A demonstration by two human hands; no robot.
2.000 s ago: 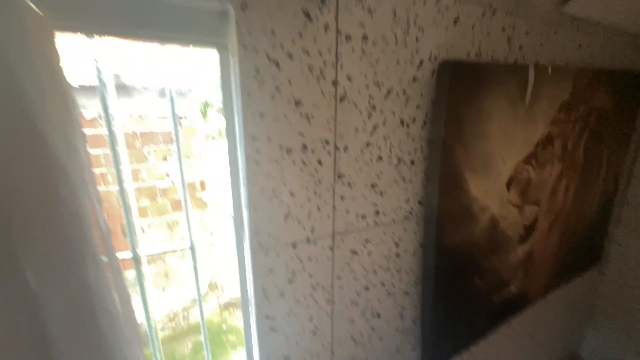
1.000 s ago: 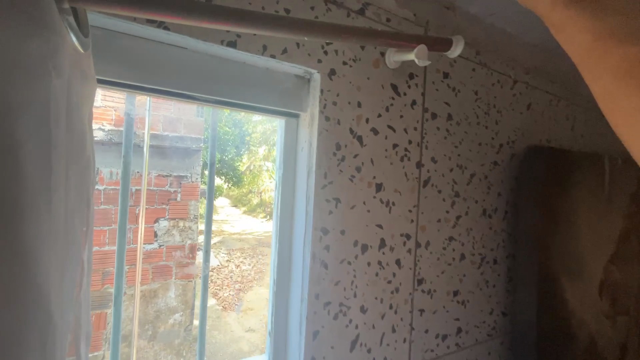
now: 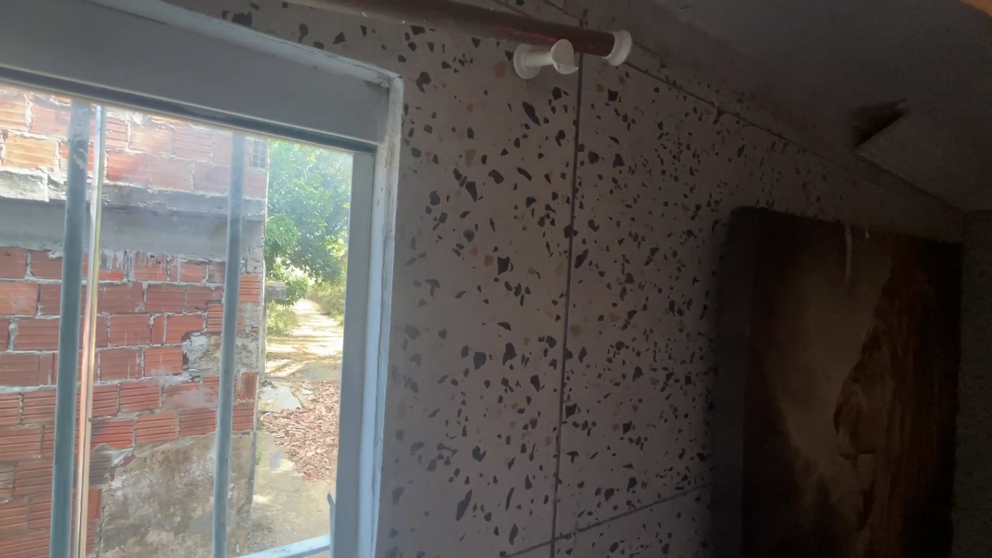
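Neither of my hands can be made out in the head view; only a small orange-brown patch shows at the top right corner, too little to identify. A dark red curtain rod (image 3: 496, 25) with a white end cap runs along the top of the wall. Beneath its end, a white rod bracket (image 3: 545, 59) is fixed to the speckled wall (image 3: 480, 310). On the left is a window with a pale frame (image 3: 376, 310) and upright metal bars (image 3: 229, 333). No curtain shows on the visible part of the rod.
At the right a dark canvas picture (image 3: 837, 387) hangs on the wall. The ceiling (image 3: 783, 46) slopes in at the upper right, with a dark patch (image 3: 876, 120) on it. Outside the window stand a red brick wall (image 3: 139, 310) and a tree (image 3: 306, 209).
The grey curtain at the left edge and the bare arm at the upper right, both visible a second ago, are out of view, apart from a possible sliver at the corner. The view has shifted.
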